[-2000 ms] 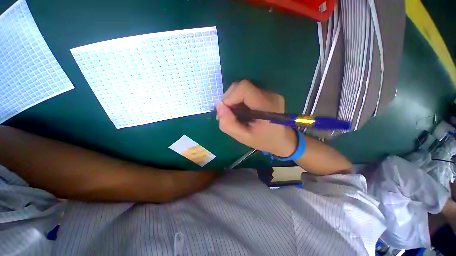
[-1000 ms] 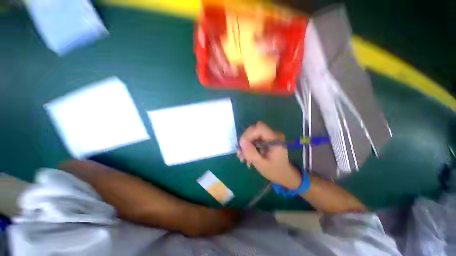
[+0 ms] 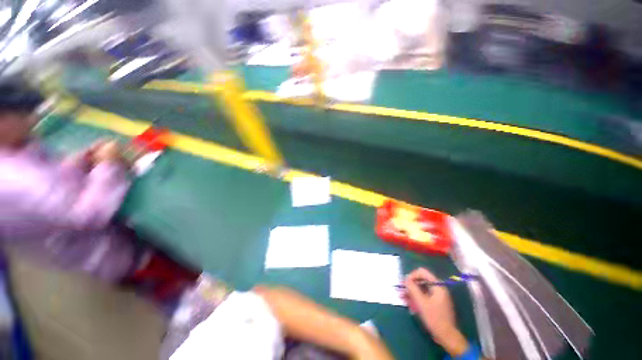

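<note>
My right hand holds a pen with a blue end, its tip side at the right edge of a white sheet on the green bench. The view is blurred, so the sheet's grid does not show. A blue band is on my right wrist at the bottom edge. My left forearm reaches down out of the picture, and my left hand is not visible. A second white sheet lies to the left, and a third lies beyond it.
A red bin with yellow pieces stands beyond the sheets. Grey-brown strips fan out at right. A yellow edge strip and yellow post border the dark green conveyor. A person in pink sits at left beside another small red bin.
The view has swung up and left, bringing in the conveyor, the post and the person in pink. The small orange-and-white card is mostly out of view. My right hand still holds the pen.
</note>
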